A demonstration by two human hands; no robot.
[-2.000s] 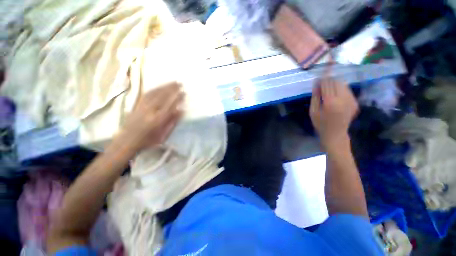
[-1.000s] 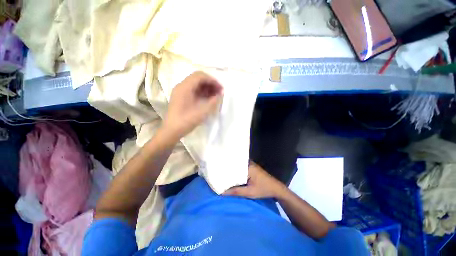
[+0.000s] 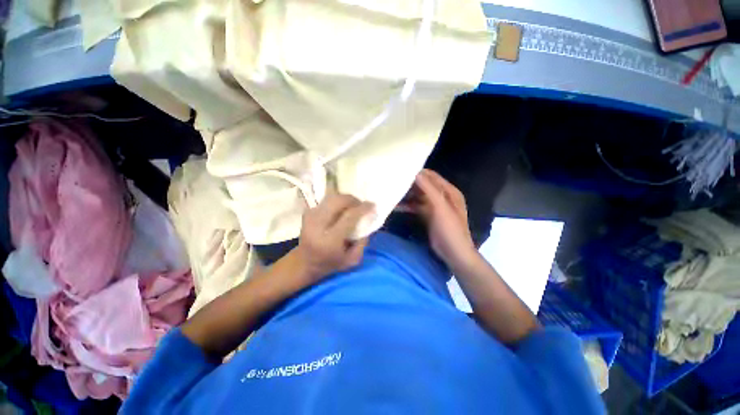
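The cream fabric (image 3: 324,73) hangs in soft folds over the table's front edge down to my lap. A narrow white tape (image 3: 365,128) runs in a curve across it from the top down to the left. My left hand (image 3: 333,231) pinches the fabric's lower edge near my lap. My right hand (image 3: 438,211) is just right of the fabric's edge, fingers curled and partly in shadow; I cannot tell whether it grips the cloth.
The table edge (image 3: 568,99) bears a printed ruler and a tan patch (image 3: 508,42). A phone (image 3: 688,20) and a red tool (image 3: 699,65) lie at upper right. Pink cloth (image 3: 73,203) is at left, a white board (image 3: 519,259) and blue crates (image 3: 621,300) at lower right.
My left hand has come down to the fabric's lower edge and pinches it. My right hand has lifted a little to the upper right. The white tape now shows on the cloth.
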